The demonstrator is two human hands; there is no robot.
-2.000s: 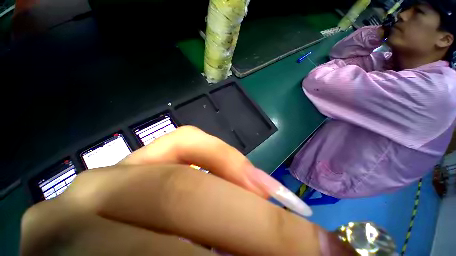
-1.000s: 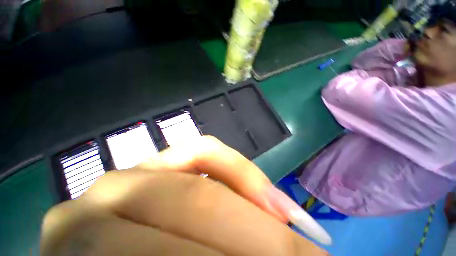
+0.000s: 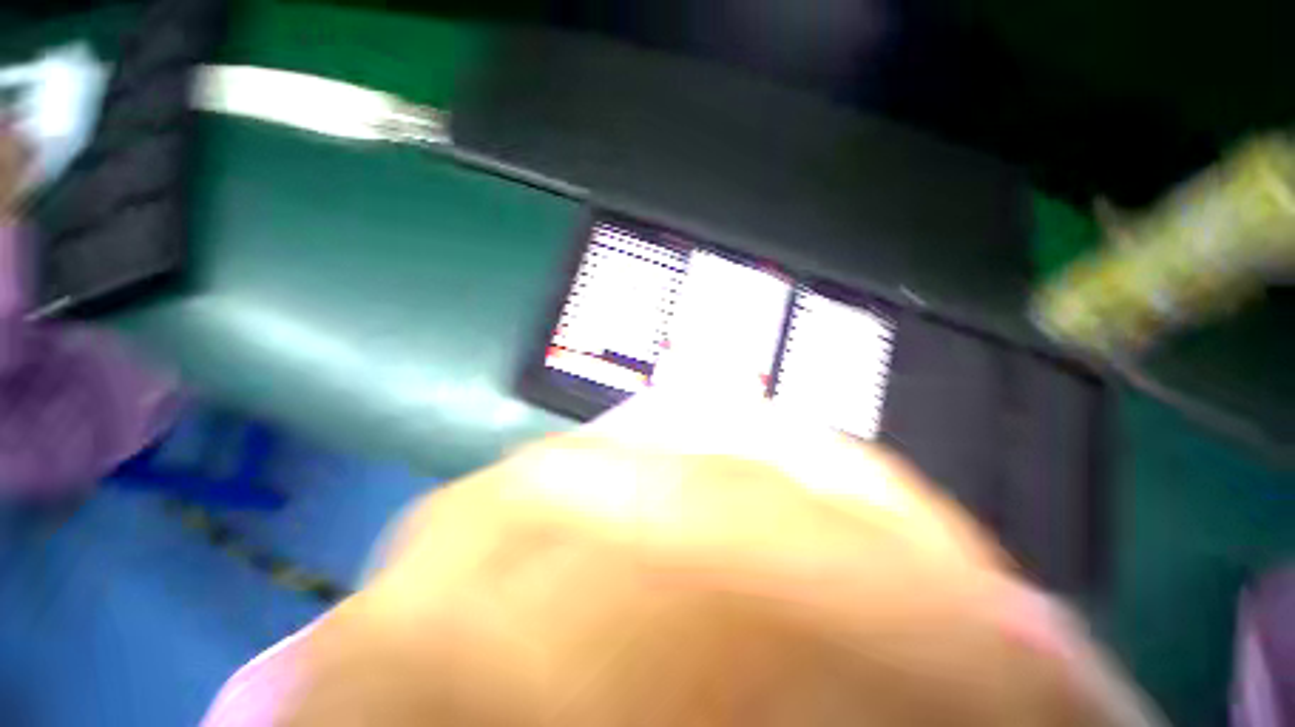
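A black phone tray (image 3: 994,405) lies tilted on the green bench in the upper middle. Three phones with lit white screens sit side by side in its left pockets: one at left (image 3: 618,305), one in the middle (image 3: 727,327) and one at right (image 3: 838,362). The pockets to the right of them show dark, with no phone visible. A large blurred hand, which looks like my left hand (image 3: 682,582), is very close to the lens at bottom centre. It hides the lower part of the tray; its fingers and any held thing cannot be made out. My right hand is not seen.
A dark mat (image 3: 739,142) lies behind the tray. A yellow taped post (image 3: 1179,256) stands at right. At far left are another dark tray (image 3: 121,185), a person's pink sleeve (image 3: 85,405) and a white item. Blue stool parts (image 3: 213,462) and blue floor show below the bench.
The view has swung left and blurred; the tray now sits further right in the frame. The person at right is almost out of view, and the left neighbour's sleeve has appeared.
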